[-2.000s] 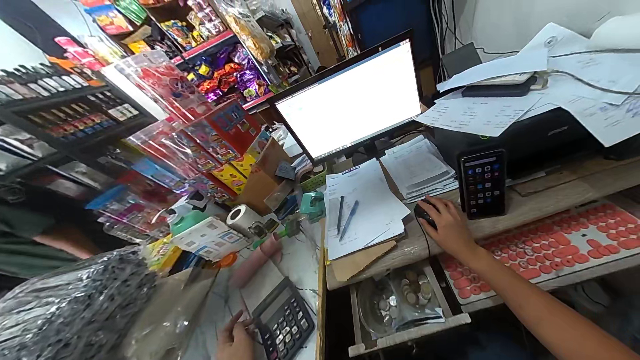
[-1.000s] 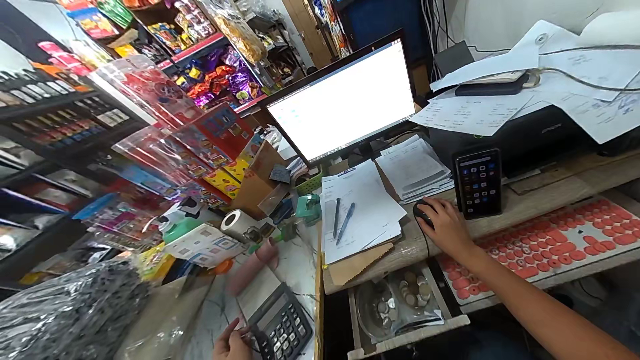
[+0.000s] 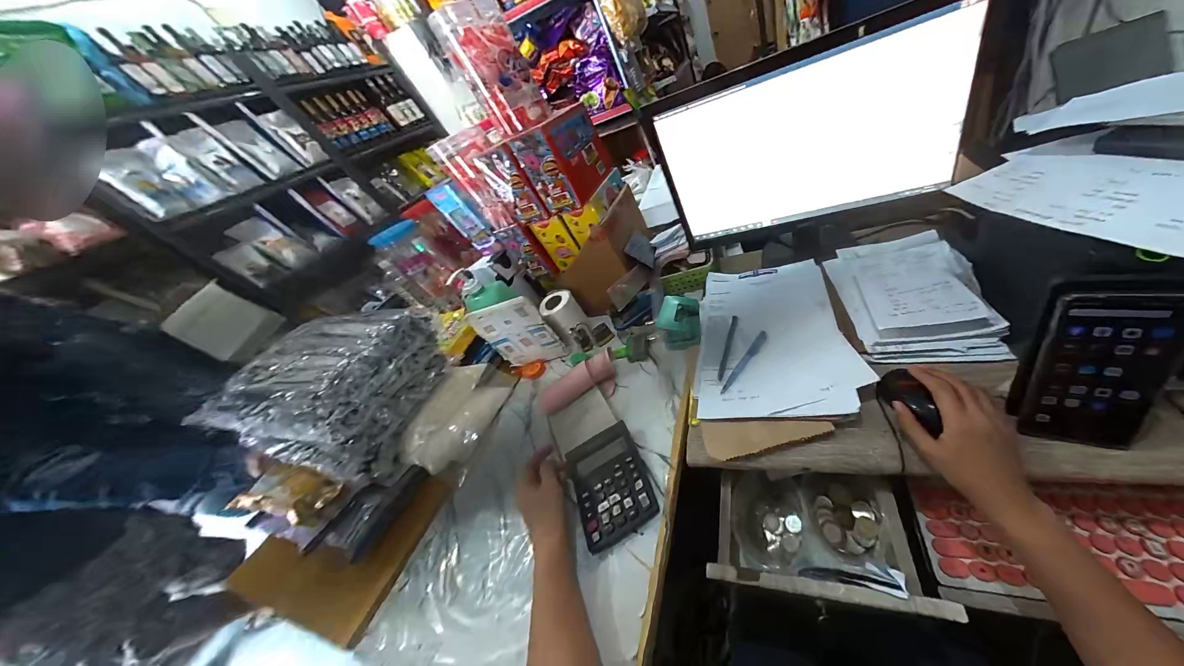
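My right hand (image 3: 967, 439) rests over a black computer mouse (image 3: 910, 401) on the wooden desk, beside a dark tablet (image 3: 1101, 365) that stands upright. My left hand (image 3: 544, 495) lies on the plastic-covered counter along the left edge of a black calculator (image 3: 612, 486); whether its fingers grip the calculator is not clear. A monitor (image 3: 823, 120) with a bright, mostly white screen stands behind the desk. Two pens (image 3: 744, 361) lie on papers (image 3: 786, 324) left of the mouse. Below the desk, an open drawer (image 3: 832, 601) holds coins (image 3: 846, 523) in clear containers.
A person (image 3: 92, 444) in dark clothing stands at the left, near a plastic-wrapped bundle (image 3: 324, 398). A coral keyboard (image 3: 1054, 546) sits right of the drawer. A green bottle (image 3: 486, 289), a paper roll (image 3: 561, 310) and candy boxes (image 3: 555, 176) stand behind the calculator. Shelves (image 3: 268, 92) hold bottles.
The view has swung left, bringing the person at the left more into frame. My right hand stays on the mouse, and my left hand remains beside the calculator.
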